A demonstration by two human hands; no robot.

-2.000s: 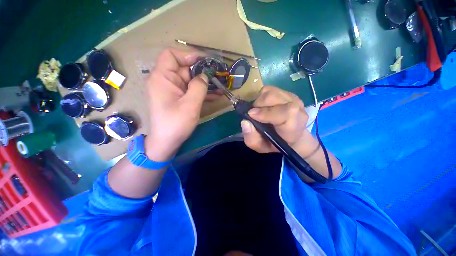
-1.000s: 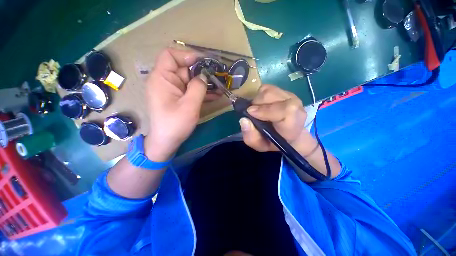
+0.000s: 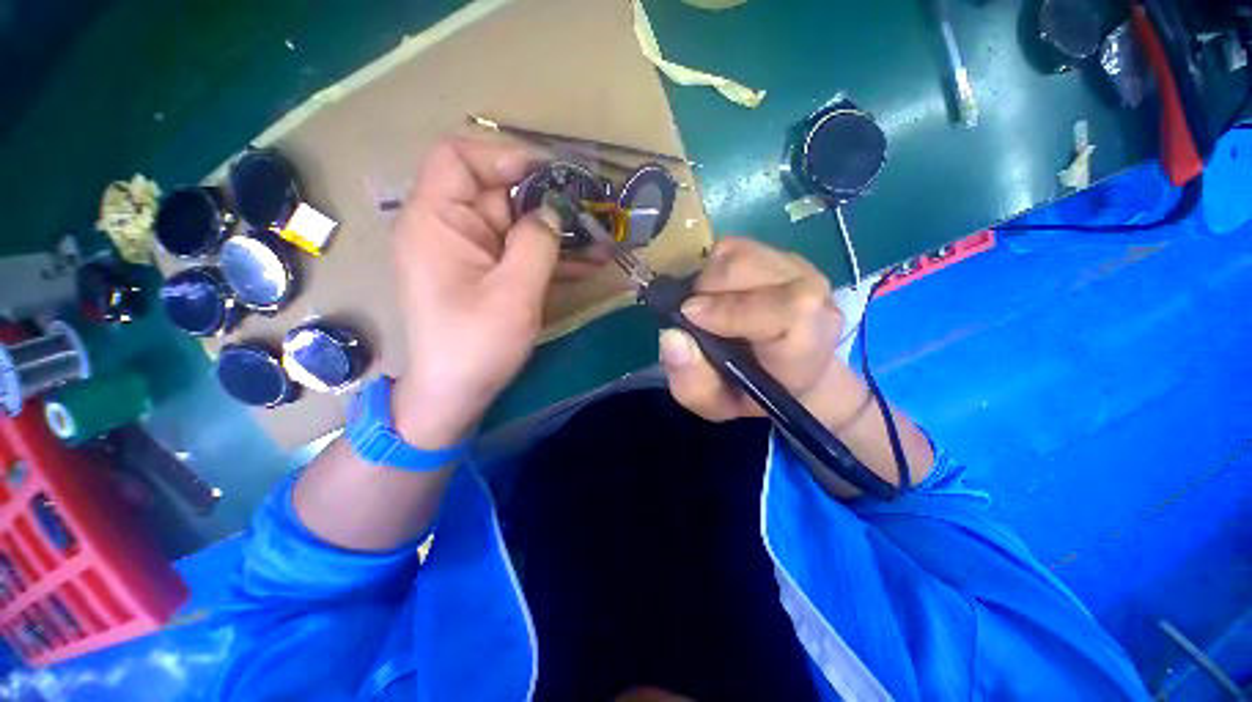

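My left hand holds the open round watch case over the cardboard, thumb over its near side. The round display module lies open at the case's right, joined by an orange flex cable. My right hand grips the black soldering iron like a pen. Its metal tip reaches into the case beside my left thumb; the exact contact point is too small to tell. Thin tweezers lie on the cardboard behind the case.
Several round black watch parts and a silver-white piece with a yellow end sit left. Beyond are a solder spool, green spool and red tray. Right are a dark disc on a white cable and red power strip.
The bench objects appear shifted slightly left in the view. My left hand and the case have moved slightly left too. The iron's tip stays in the case.
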